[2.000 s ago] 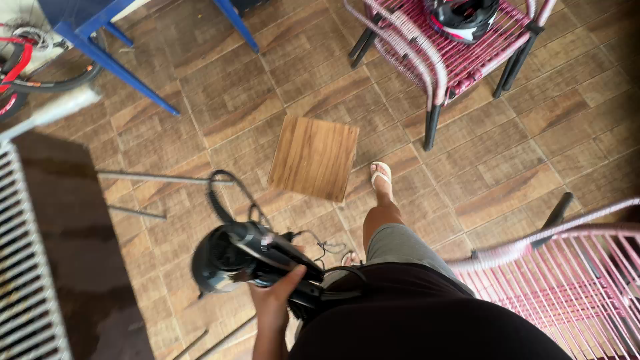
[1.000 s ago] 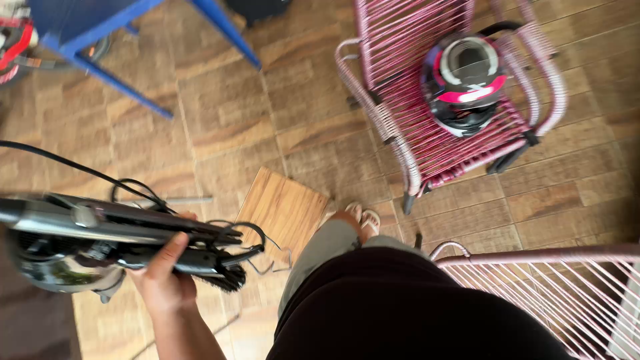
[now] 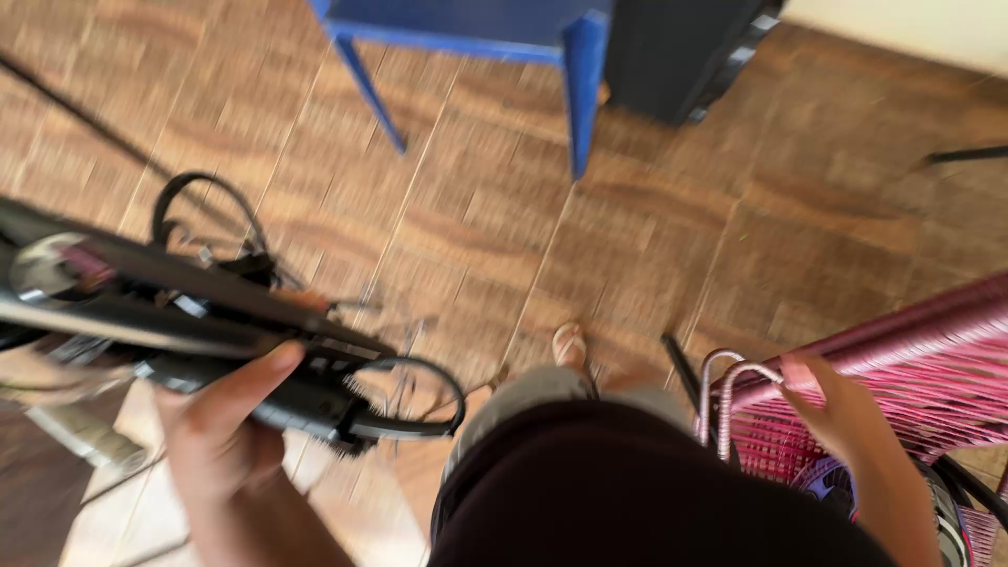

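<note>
My left hand (image 3: 228, 425) grips a bundle of black corded hair-styling appliances (image 3: 197, 307) at the left, its thumb lying along the top. The bundle seems to include a long flat iron and a round bristled brush; blur hides its far end. Black cords (image 3: 209, 185) loop above and beside it. My right hand (image 3: 835, 402) is at the top rail of a pink corded chair (image 3: 929, 346), its fingers touching the rail near the armrest. Partly behind my right forearm, a helmet (image 3: 949, 504) shows on the chair.
A blue table or chair (image 3: 465, 24) stands at the top, its legs on the brown tiled floor (image 3: 488, 236). Beside it is a black box-like object (image 3: 673, 55). A dark brown surface (image 3: 39, 480) lies at the lower left, and my sandalled foot (image 3: 568, 344) shows in the middle.
My right hand has come into view at the pink chair. My left hand still holds the bundle. The view has turned a lot.
</note>
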